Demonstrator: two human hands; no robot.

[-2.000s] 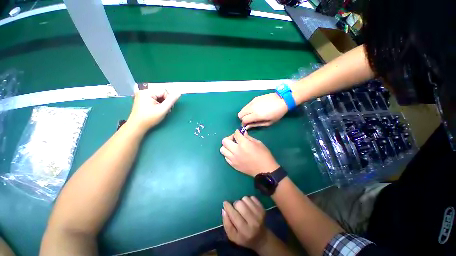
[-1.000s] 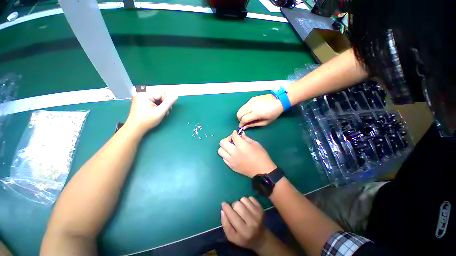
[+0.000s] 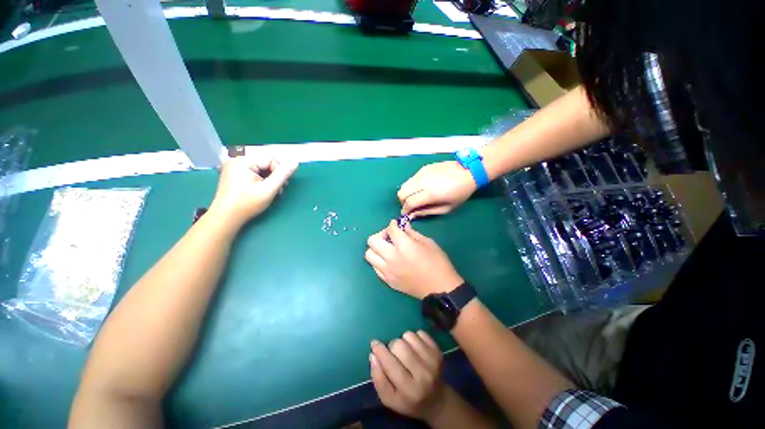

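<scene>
My left hand (image 3: 249, 186) rests curled on the green bench by the white strip; a dark spot shows between its fingers, but I cannot tell if it is an object. My right hand (image 3: 407, 374) is loosely curled at the bench's front edge, with nothing seen in it. Another person's hands (image 3: 419, 261) pinch a small dark component (image 3: 404, 222) between their fingertips. A scatter of tiny pale fittings (image 3: 330, 222) lies left of those hands. A small dark block (image 3: 237, 151) stands just beyond my left hand, and another dark piece (image 3: 200, 214) shows beside my left wrist.
A filled zip bag (image 3: 81, 243) lies at left. A pale upright post (image 3: 159, 80) rises behind my left hand. A loaded blister tray (image 3: 612, 222) is at right, with an open cardboard box (image 3: 545, 77) behind it. The other person leans in from the right.
The view has shifted slightly. The other person's head has come a little further left, and their fingers have moved slightly on the component. My hands have hardly moved.
</scene>
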